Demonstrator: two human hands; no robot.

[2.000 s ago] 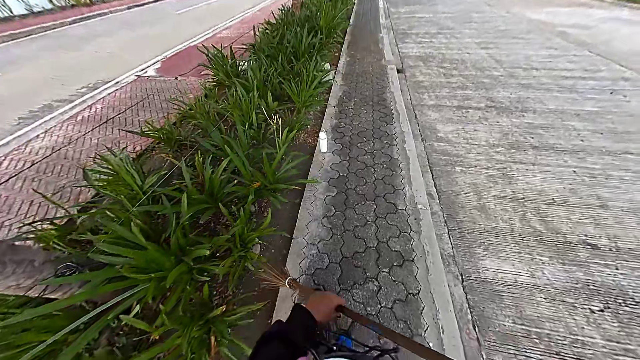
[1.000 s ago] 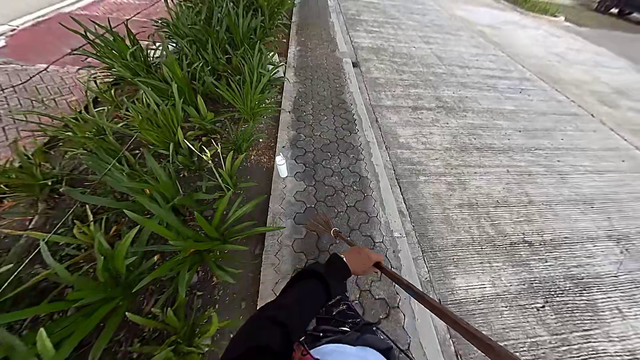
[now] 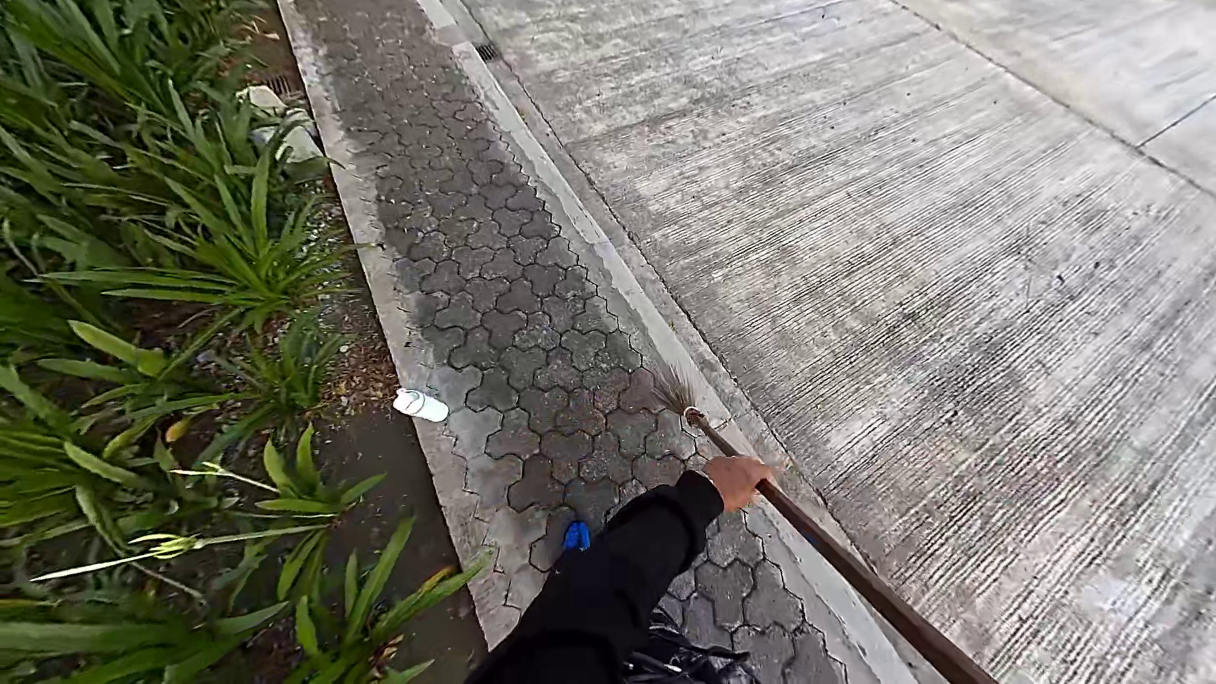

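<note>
My left hand [image 3: 739, 482], in a black sleeve, is closed around the brown handle [image 3: 855, 579] of a stick broom. The handle runs down to the lower right edge. The broom's thin bristles [image 3: 674, 391] spread over the pavers beside the curb, just beyond the hand. A white plastic bottle or cup [image 3: 421, 405] lies on its side on the path's left concrete edging, away from the bristles. My right hand is out of view.
Leafy plants [image 3: 256, 256] grow in a soil bed on the left, with pale rocks [image 3: 294, 142] farther up. A concrete curb [image 3: 608, 261] divides the paver path from the grooved concrete road [image 3: 855, 285]. A blue shoe tip, apparently, [image 3: 577, 535] shows beside the sleeve.
The broom's bristles have moved right across the pavers, from the planting bed's side to the curb, with my left hand on the handle throughout. The view has come nearer to the white item.
</note>
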